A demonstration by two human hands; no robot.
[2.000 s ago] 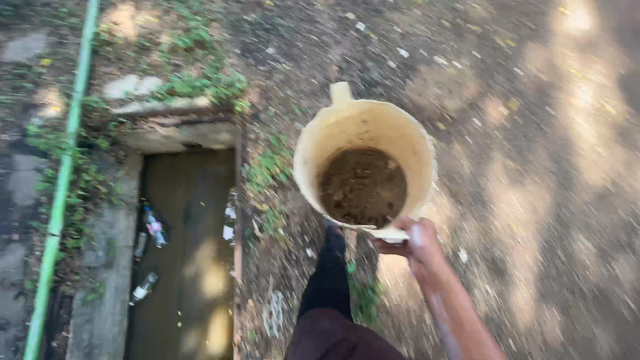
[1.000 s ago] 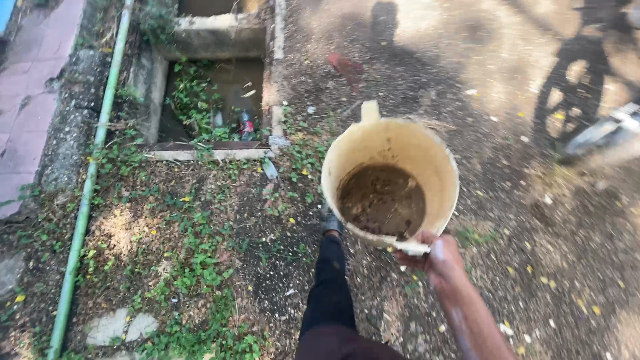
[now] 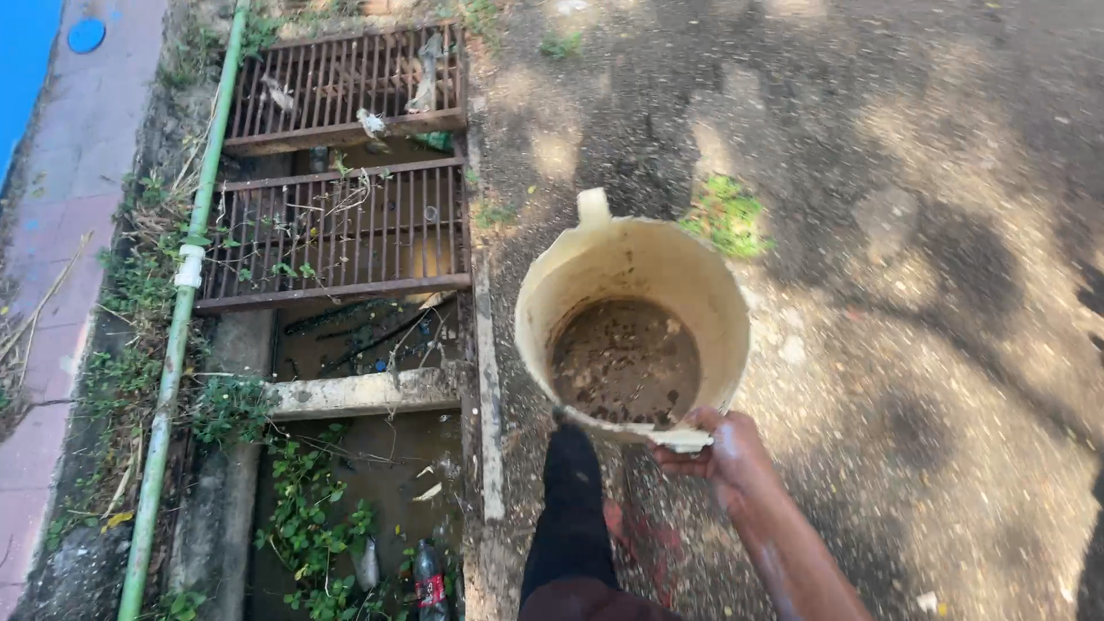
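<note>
My right hand (image 3: pixel 720 453) grips the near rim of a cream plastic bucket (image 3: pixel 642 250), fingers under the rim and thumb on top. The bucket is tipped so that its inside faces the camera, and brown dirt or residue covers its bottom. A tab stands up from the far side of the rim, which looks rough and broken in places. Below the bucket, one dark-clad leg shows over the ground. My left hand does not appear in the view.
To the left runs an open drain with murky water, rusty metal grates (image 3: pixel 336 233), a concrete crossbeam (image 3: pixel 366 392), leafy weeds (image 3: pixel 310 509) and a plastic bottle (image 3: pixel 429 582). A green pipe (image 3: pixel 168 379) lies along it, beside a pinkish pavement (image 3: pixel 69 285). Rough, sunlit ground extends right.
The view has travelled along the drain, and metal grates now show. The motorcycle wheel seen at the right one second ago is gone from view. My right hand has kept its grip on the bucket.
</note>
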